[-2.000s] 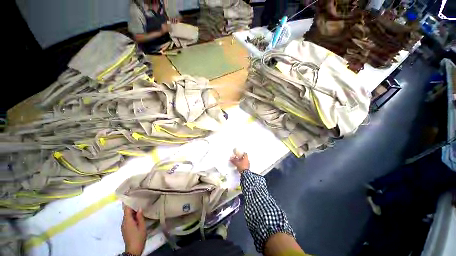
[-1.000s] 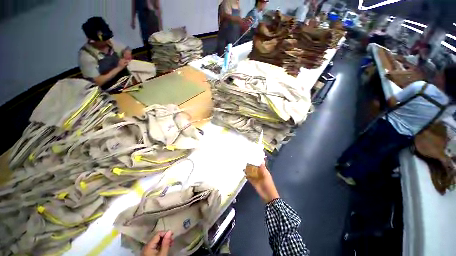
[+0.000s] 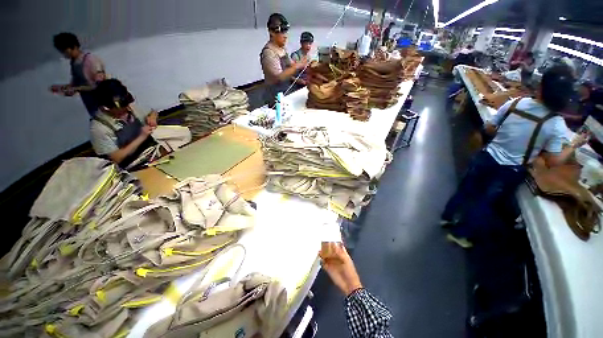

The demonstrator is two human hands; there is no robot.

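A beige handbag (image 3: 221, 310) lies on the white table (image 3: 281, 221) at the bottom of the view, cut off by the lower edge. Its thin handle loops stand up and part of a small dark emblem shows. My right hand (image 3: 338, 264), in a black-and-white checked sleeve, is over the table's right edge, beyond and right of the bag. A pale, overexposed patch is at its fingertips; whether it holds something cannot be told. My left hand is out of the picture.
Heaped beige bags (image 3: 152, 231) with yellow edges lie left. Stacked beige bags (image 3: 324, 165) stand farther along, beside a green mat (image 3: 208, 155). Brown bags (image 3: 370, 82) lie beyond. A person (image 3: 122, 125) sits across the table; another (image 3: 522, 138) stands across the aisle.
The view has tilted up, so more of the room shows and the handbag sits lower. My left hand has left the picture. My right hand has moved away from the bag.
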